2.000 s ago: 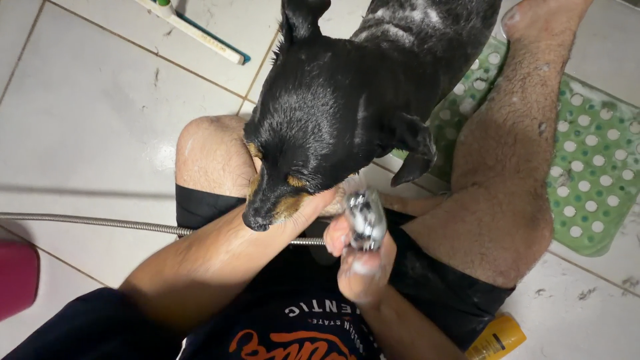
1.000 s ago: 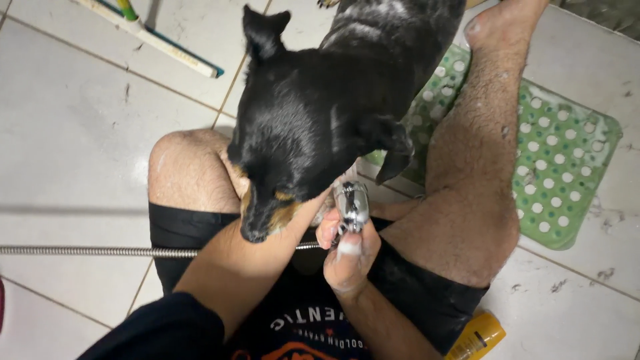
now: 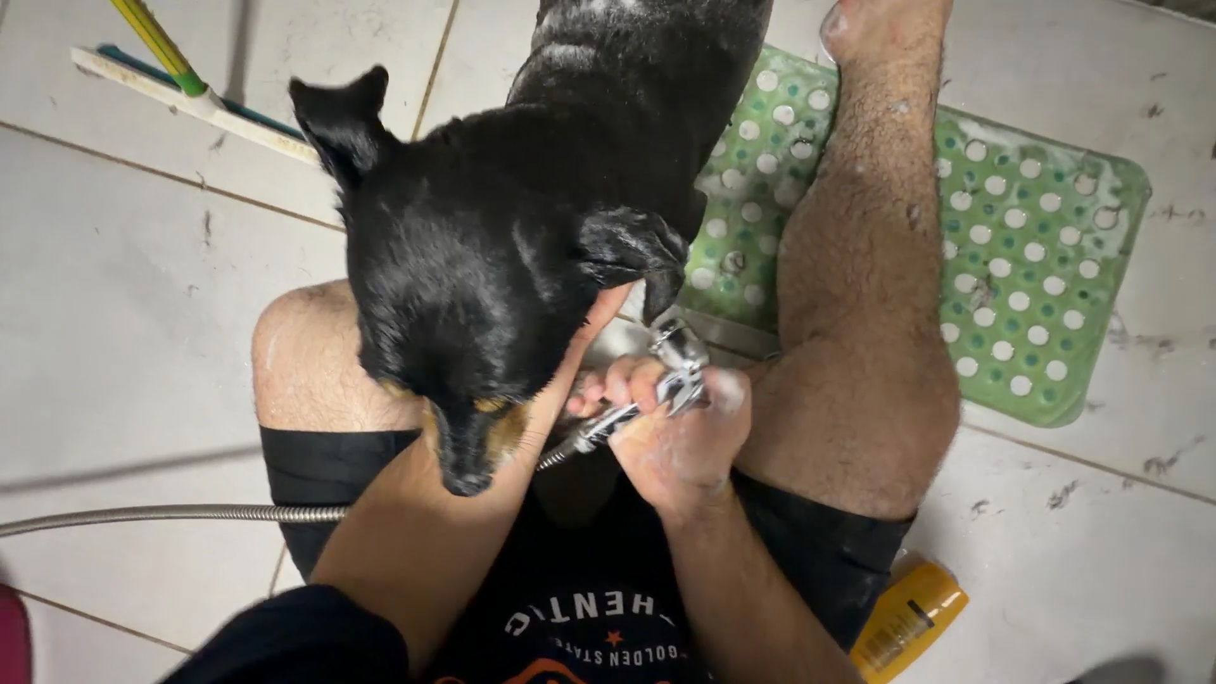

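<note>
A wet black dog with tan muzzle marks point(image 3: 465, 256) stands between my bent legs, its head low over my left forearm. My right hand point(image 3: 686, 427) is closed around a chrome hand shower point(image 3: 679, 344), with some white lather on the thumb side. From the shower's lower end a metal hose point(image 3: 190, 514) runs left, passing behind my left forearm. My left hand point(image 3: 610, 309) reaches under the dog's head and neck; only a part beside the ear shows, and its fingers are hidden. White suds lie on the dog's back.
A green non-slip bath mat with white dots point(image 3: 1035, 275) lies under my right leg. On the tiles are a yellow bottle point(image 3: 907, 622) at lower right, a floor squeegee point(image 3: 228, 119) at upper left and a pink object point(image 3: 13, 636) at the left edge.
The hand shower has tilted in my right hand, so its handle and the hose joint now show. The dog's head stays over my left forearm.
</note>
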